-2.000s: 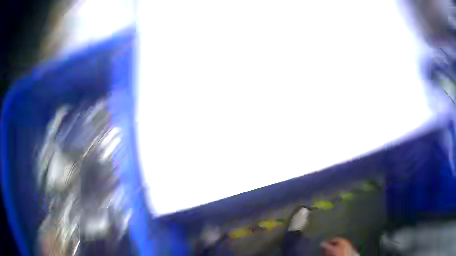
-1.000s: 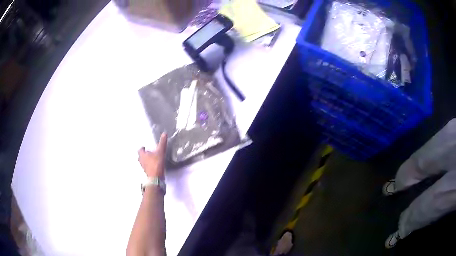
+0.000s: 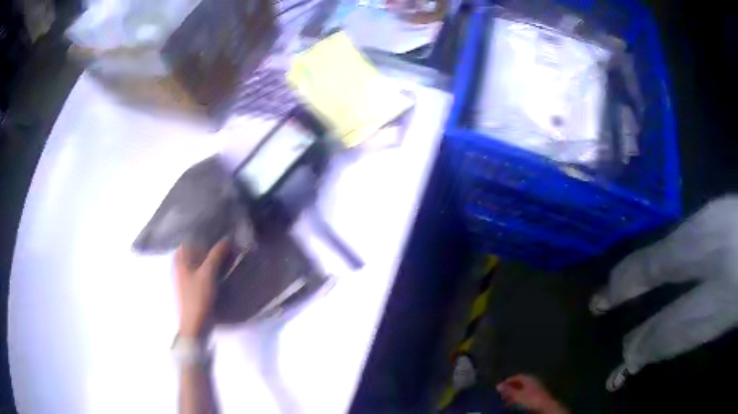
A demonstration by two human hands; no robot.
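Observation:
A grey-brown bagged garment (image 3: 263, 279) lies on the white table, blurred, with its far-left part bent up. My left hand (image 3: 198, 279), with a light band at the wrist, grips its near-left edge between thumb and fingers. The black handheld scanner (image 3: 279, 162) is at the garment's far side, its lit screen up and its dark strap trailing right; whether they touch is unclear. My right hand (image 3: 530, 392) is low over the floor area, blurred and cut off by the bottom edge; its fingers cannot be read.
Yellow paper slips (image 3: 348, 93) lie beyond the scanner. A brown cardboard box (image 3: 146, 81) with white plastic is at the far left. A blue crate (image 3: 558, 198) right of the table holds bagged garments (image 3: 546, 93). A person's light trousers (image 3: 688, 283) show at right, by yellow-black floor tape (image 3: 477, 311).
The view swung from a blurred bright table to the garment, then shifted slightly. My left hand has gone from resting at the garment's edge to gripping and bending it. My right hand has come back into view.

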